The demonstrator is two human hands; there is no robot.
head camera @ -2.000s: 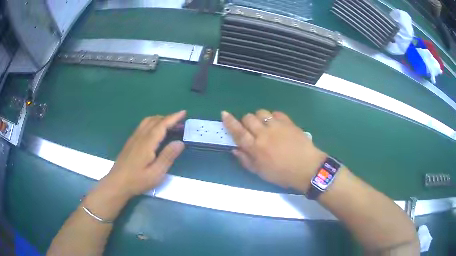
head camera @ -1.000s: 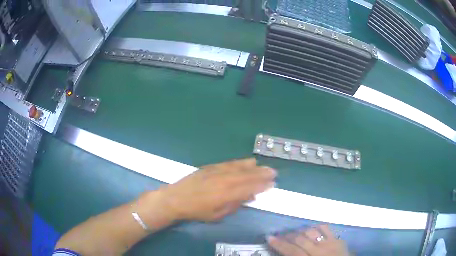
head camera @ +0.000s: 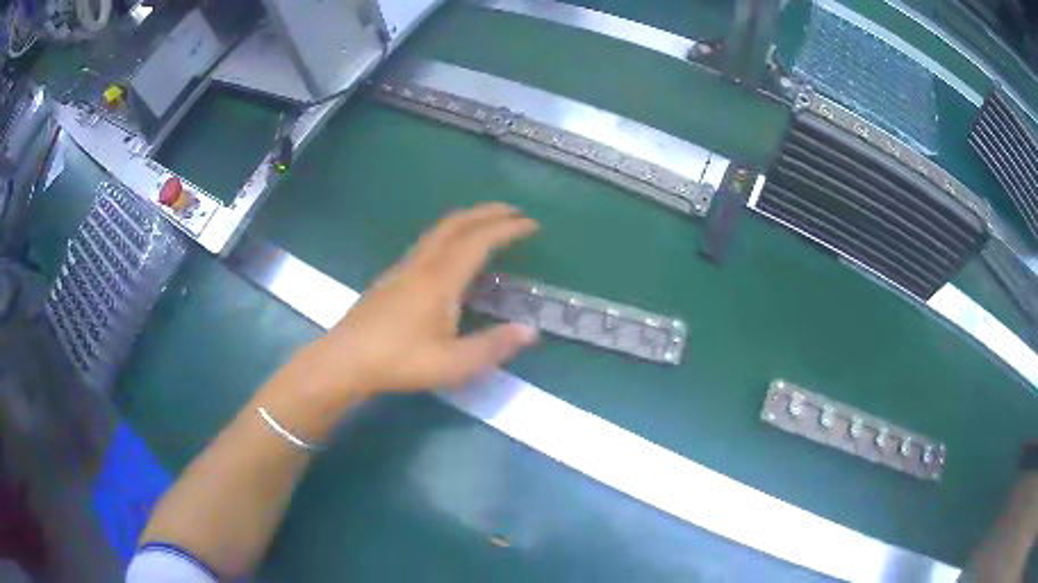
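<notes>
A long grey jig bar [head camera: 609,327] with a row of seats lies on the green surface in front of me. My left hand [head camera: 427,313] is at its left end, fingers spread past the far edge and thumb by the near edge, hiding that end. A second jig bar [head camera: 854,430] lies to the right, tilted in view, with shiny round components in its row. My right hand is out of the picture; only a forearm and a dark watch show at the right edge.
Bars lie end to end [head camera: 546,142] along the far metal strip, up to a dark bracket [head camera: 725,216]. Stacked jigs [head camera: 874,205] stand behind right, a clear tray [head camera: 871,74] beyond. A machine base with a red button [head camera: 173,191] and a perforated sheet [head camera: 108,273] are left.
The view has turned left. My left hand is now at a jig bar left of the component-filled one. The short bar piece by the machine no longer shows. My right hand has left the picture.
</notes>
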